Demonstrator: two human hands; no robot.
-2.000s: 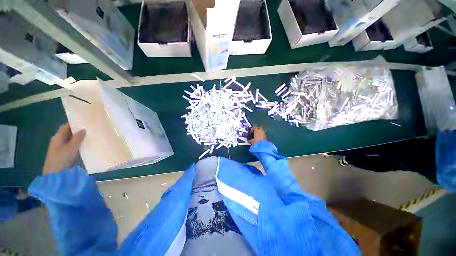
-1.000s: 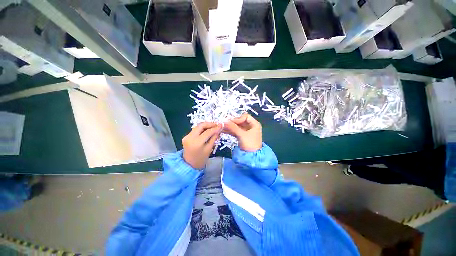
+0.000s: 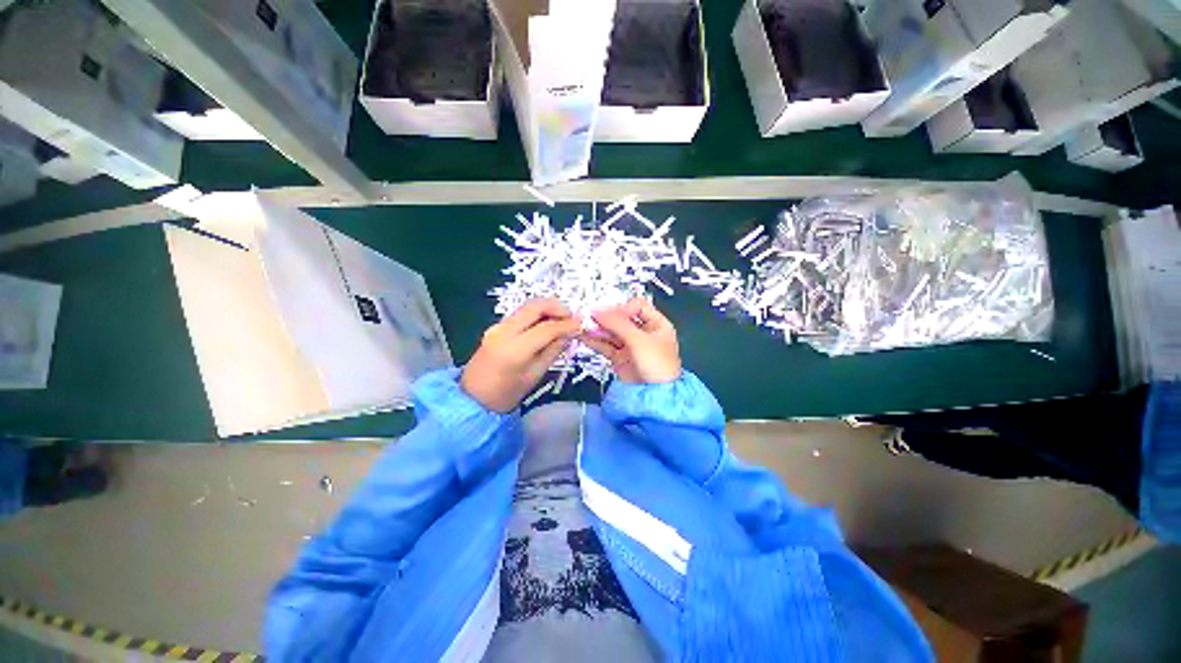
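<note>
My left hand (image 3: 523,352) and my right hand (image 3: 637,339) meet fingertip to fingertip over the near part of the loose pile of white clips (image 3: 557,266). A small white clip (image 3: 587,321) seems pinched between the fingertips of both hands; its ends are too blurred to tell apart from the pile behind. An open retail box (image 3: 343,304) lies on the green bench to the left, its cream inside facing left, its printed white side with a dark square facing right. No hand touches it.
A clear bag of clips (image 3: 926,272) lies right of the pile. Boxes with dark inserts (image 3: 430,117) and an upright carton (image 3: 566,104) stand behind the pale edge strip. White cartons (image 3: 1150,292) lie at the far right. A blue sleeve shows at the right edge.
My left hand has let go of the box and come to the pile, meeting my right hand there. Over the last second the hands stay together, and the box's printed side stands slightly more open.
</note>
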